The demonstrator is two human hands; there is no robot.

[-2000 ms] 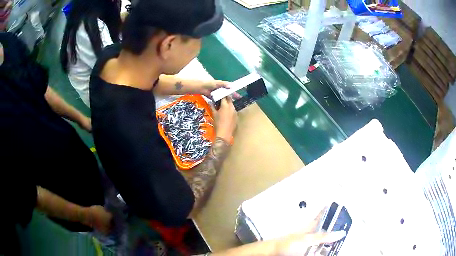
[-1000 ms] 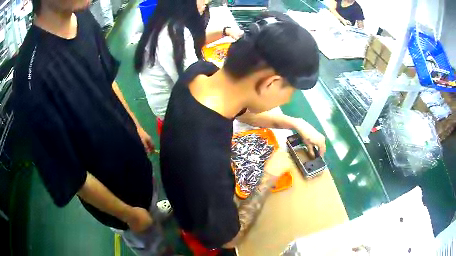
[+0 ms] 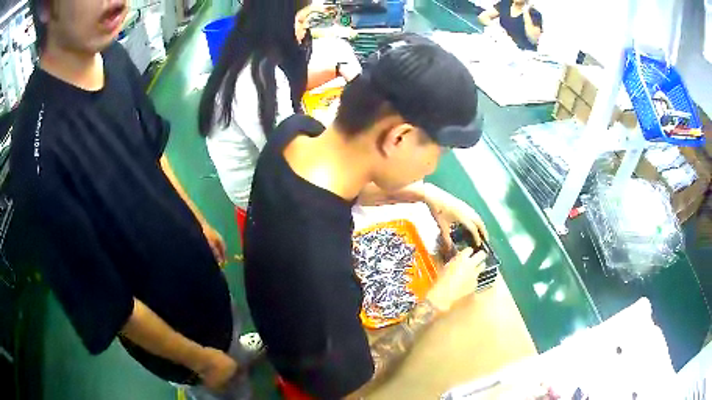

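Observation:
Neither of my hands shows clearly in the head view; the lower edge cuts off the area in front of me. The white blister tray (image 3: 624,353), with small dark holes, lies nearest to me at the bottom right, its lower part out of the picture. A small blurred pinkish patch shows on it at the bottom edge, too unclear to name. Across the cardboard sheet (image 3: 488,336), a neighbour's two hands hold a stack of dark phone middle frames (image 3: 488,269) near the bench edge.
The orange parts basket (image 3: 388,312), heaped with silvery slivers, is by the seated neighbour in a cap (image 3: 304,258). Another person stands at the left (image 3: 117,195). Clear plastic packs (image 3: 636,230) lie across the green line, beside a pale post with a blue tool basket (image 3: 660,101).
My view has swung left and up, and the arm with dark frames over the tray has left the picture. The neighbour's frames moved from raised to the bench, now under both of their hands.

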